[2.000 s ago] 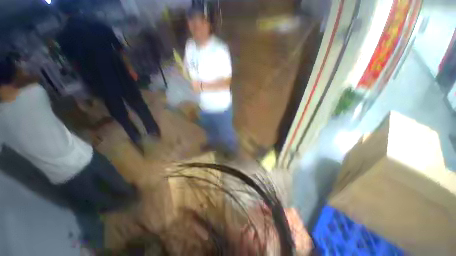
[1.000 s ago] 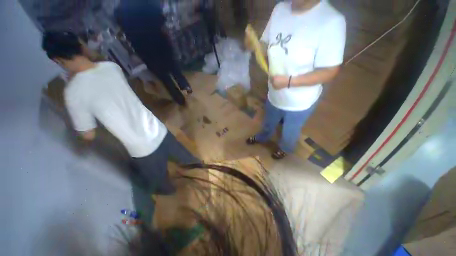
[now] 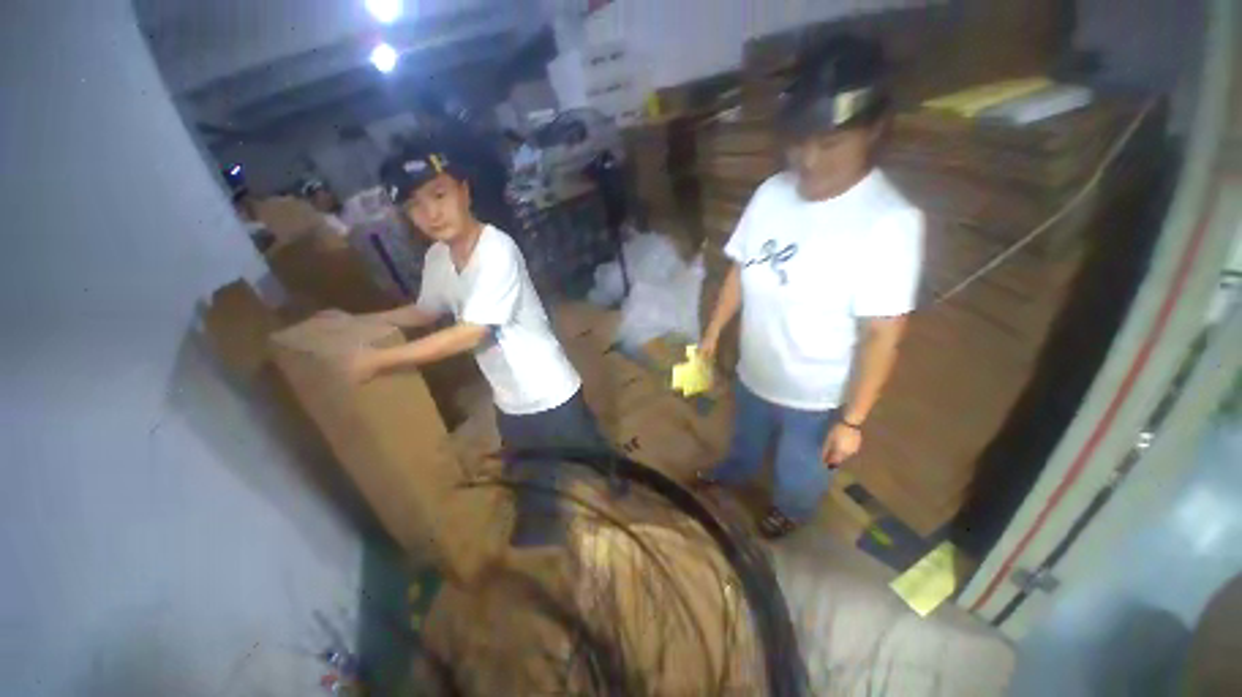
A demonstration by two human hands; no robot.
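Note:
Neither of my hands can be made out; dark curved strands cover the bottom middle. A tall brown carton [image 3: 388, 449] stands on the left, tilted in the view. A person in a white T-shirt and dark cap [image 3: 511, 327] has both hands at its top. A brown carton surface [image 3: 640, 586] lies nearest in front of me, partly behind the strands. A second person in a white T-shirt with a bow print [image 3: 824, 293] stands to the right and holds yellow label sheets [image 3: 692, 372] low in one hand.
A tall pile of flattened cartons [image 3: 1015, 191] stands behind the right person. A door frame [image 3: 1137, 395] is on the right, a pale wall [image 3: 109, 341] on the left. A yellow sheet [image 3: 928, 580] lies by the frame. Whitish crumpled plastic [image 3: 661, 293] lies behind the people.
The view has swung from the right-hand carton and blue pallet to the doorway. The left person now faces me with hands on a tall carton. The right person has lowered the yellow sheets.

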